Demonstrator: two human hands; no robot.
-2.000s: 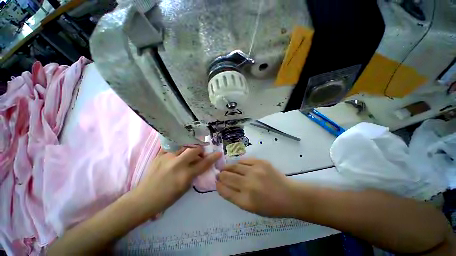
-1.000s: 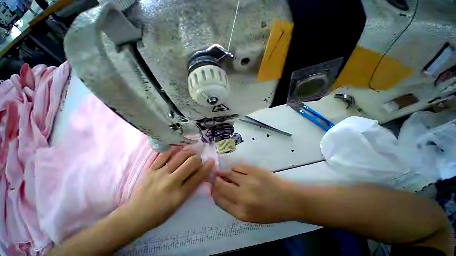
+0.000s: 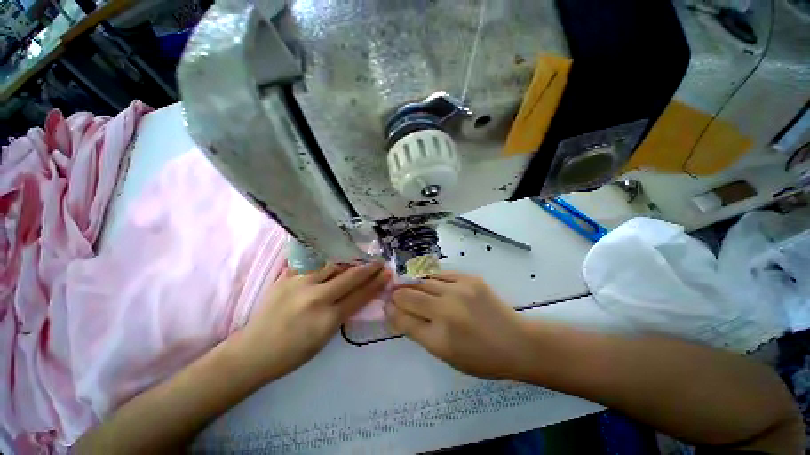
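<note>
The pink garment (image 3: 169,275) is heaped at the left, and its edge runs under the needle area of the sewing machine (image 3: 355,80). My left hand (image 3: 306,311) lies flat on the cloth, fingertips close to the presser foot, which is mostly hidden. My right hand (image 3: 453,320) pinches the edge of the pink cloth just right of my left fingertips. The fingertips of both hands nearly touch. A yellowish patch (image 3: 422,266) shows beside the foot. Whether a white piece lies under my fingers I cannot tell.
Grey tweezers (image 3: 493,234) and blue-handled snips (image 3: 570,219) lie on the bed behind my right hand. A stack of white pieces (image 3: 653,275) is at the right, beside clear plastic. The thread tension dial (image 3: 423,163) is above. A printed ruler tape (image 3: 391,418) runs along the front edge.
The view shifted left and then back right. Both hands stay by the needle; my left fingers have straightened and my right fingers have moved up closer to the yellowish patch.
</note>
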